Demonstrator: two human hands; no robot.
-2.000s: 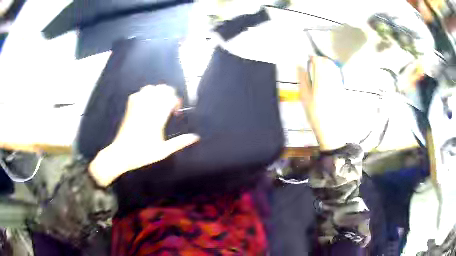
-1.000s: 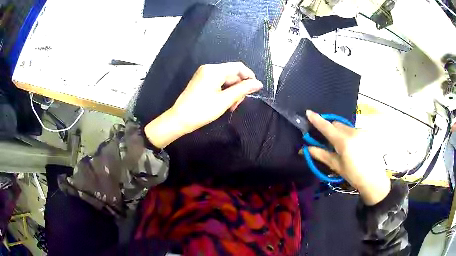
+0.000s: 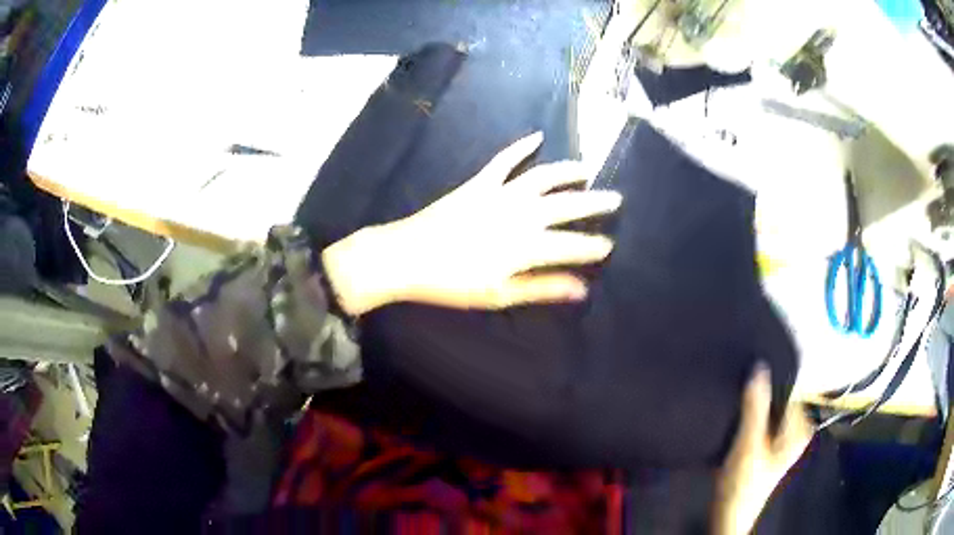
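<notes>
A dark fabric panel lies across the table's front edge and over my lap. My left hand lies flat on it with fingers spread, palm down. My right hand is at the panel's lower right edge, slightly blurred; its thumb and fingers are at the cloth edge, and whether they pinch it is unclear. Blue-handled scissors lie on the table to the right of the panel, blades pointing away from me.
The white table has a wooden front edge. A small dark piece lies behind the panel. Sewing machine parts stand at the upper right. Black straps hang at the right edge.
My right hand has let go of the scissors, which now lie on the table, and is lower at the panel's edge. My left hand has opened and spread flat. The panel lies smoother, further right.
</notes>
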